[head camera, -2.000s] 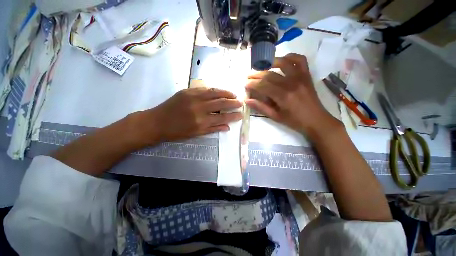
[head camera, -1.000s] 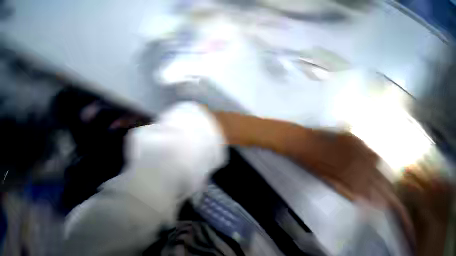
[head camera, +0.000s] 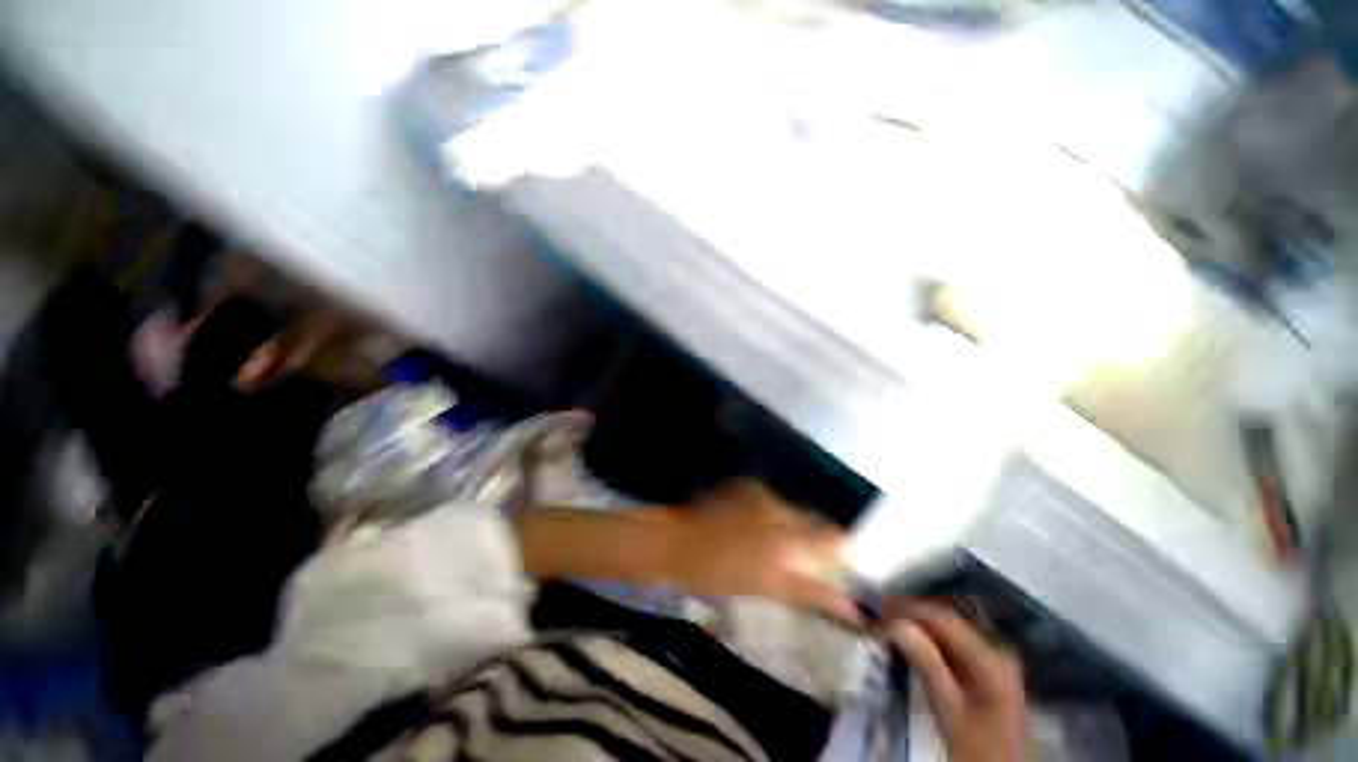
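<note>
The view is blurred and tilted, with strong glare. My left hand (head camera: 752, 548) and my right hand (head camera: 968, 670) are close together over my lap, just in front of the table's front edge. Their fingers meet on a pale fabric strip (head camera: 931, 514), which shows bright white between the table edge and my fingers. Bluish and white fabric (head camera: 864, 715) hangs below the fingertips. The exact grip is blurred. The needle area is lost in the glare.
Printed fabric (head camera: 395, 454) is bunched beside my left forearm. The ruler edge of the white table (head camera: 1102, 581) runs diagonally. Snips (head camera: 1270, 491) and olive-handled shears (head camera: 1311, 677) lie at the right. A person in dark clothing (head camera: 194, 521) is at the left.
The view has swung towards the left and tilted. Both hands have moved from the needle area down to the lap, off the table's front edge.
</note>
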